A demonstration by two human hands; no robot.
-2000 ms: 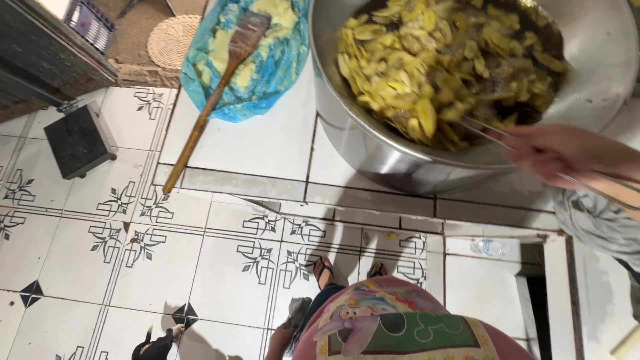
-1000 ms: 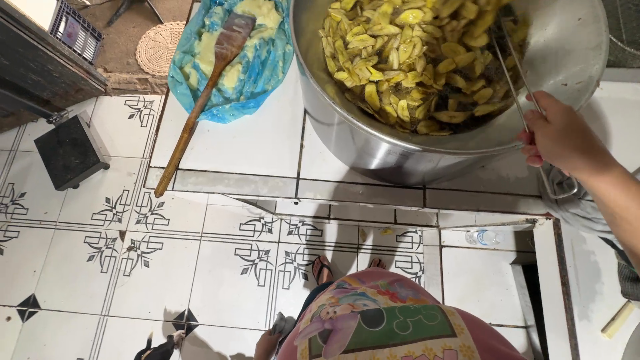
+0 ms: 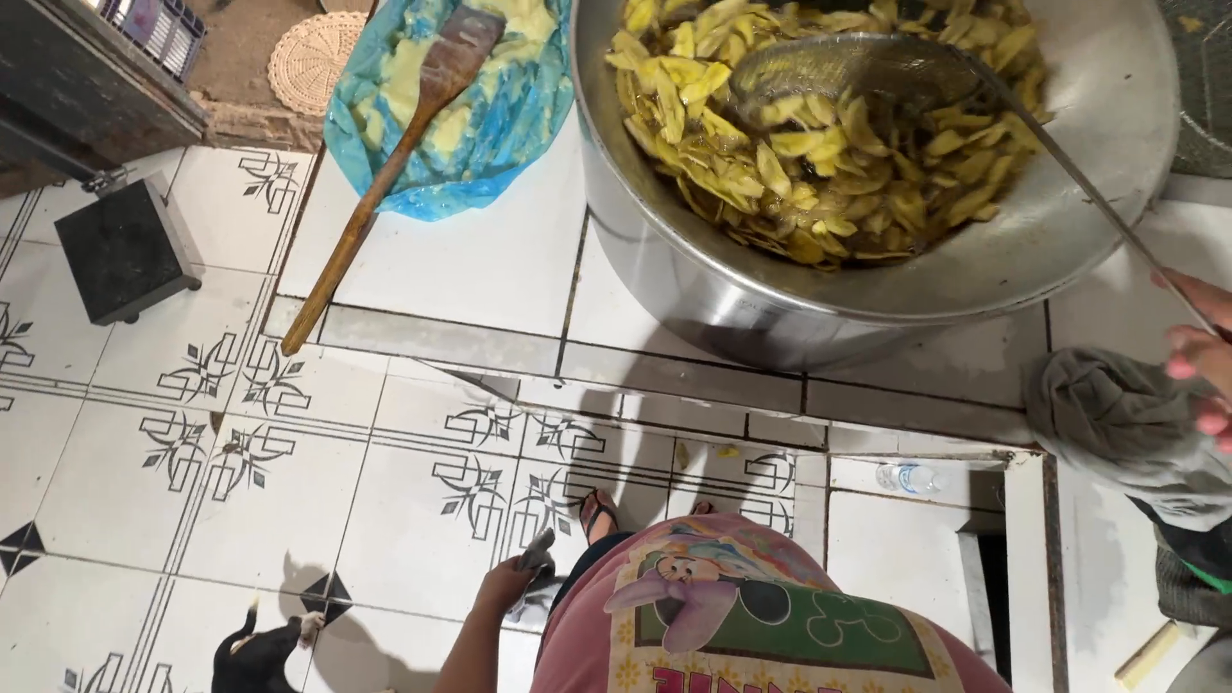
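My right hand (image 3: 1203,351), at the right edge of the view, grips the long metal handle of a skimmer (image 3: 857,72). The skimmer's mesh bowl lies among yellow banana or plantain slices (image 3: 731,164) in dark liquid inside a large metal pot (image 3: 693,289). Low down beside the pink printed shirt, my left hand (image 3: 510,582) holds a grey cloth (image 3: 539,577). A wooden spatula (image 3: 385,178) rests across a blue plastic bag (image 3: 472,188) smeared with pale yellow paste, to the left of the pot.
A grey cloth (image 3: 1107,395) lies on the white tiled counter (image 3: 462,269) right of the pot. A black box-like object (image 3: 125,250) stands on the patterned floor. A black and white animal (image 3: 260,650) is at the lower left. A plastic bottle (image 3: 908,477) lies below the counter.
The skimmer's mesh bowl now shows among the slices. My right hand has moved to the right, to the far end of the handle. The view has shifted a little.
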